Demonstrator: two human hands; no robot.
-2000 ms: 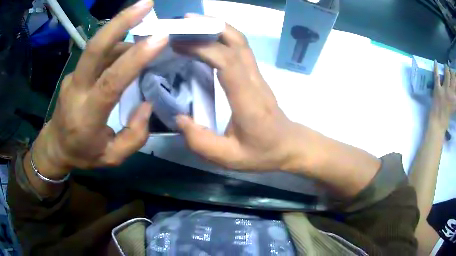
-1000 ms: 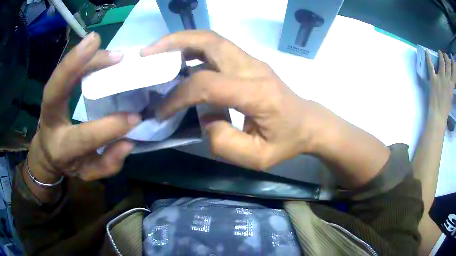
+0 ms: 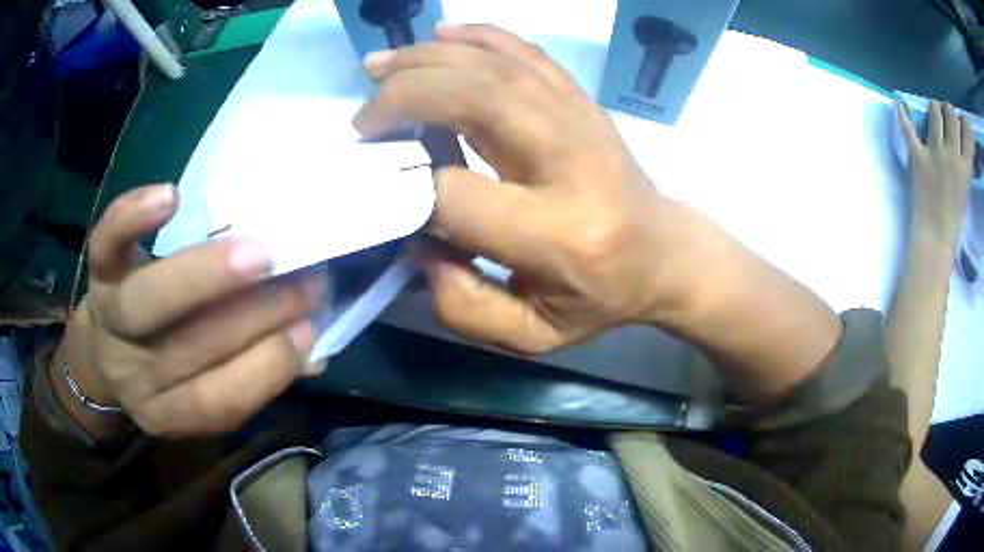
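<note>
A retail box [image 3: 324, 205] is held between my hands above the front left of the white sheet. Its pale lid with a rounded edge faces up towards me, and a white side flap slants out below it. My left hand [image 3: 200, 323] grips the box's left and near side, fingertips on the lid's edge. My right hand [image 3: 540, 194] holds its right side, thumb and fingers at the lid's corner. The box's contents are hidden by the lid and my fingers.
Two pale grey-blue retail boxes with a dark device printed on them stand behind, one at centre left [image 3: 391, 24] and one further right [image 3: 667, 59]. The white sheet [image 3: 777, 216] has the bench's dark edge in front. Another person's hand [image 3: 941, 162] rests on a box at the right.
The box's open mouth with white contents showed earlier; now the lid lies over it. The box has tilted, and my right fingers have moved from inside the mouth to the lid's corner.
</note>
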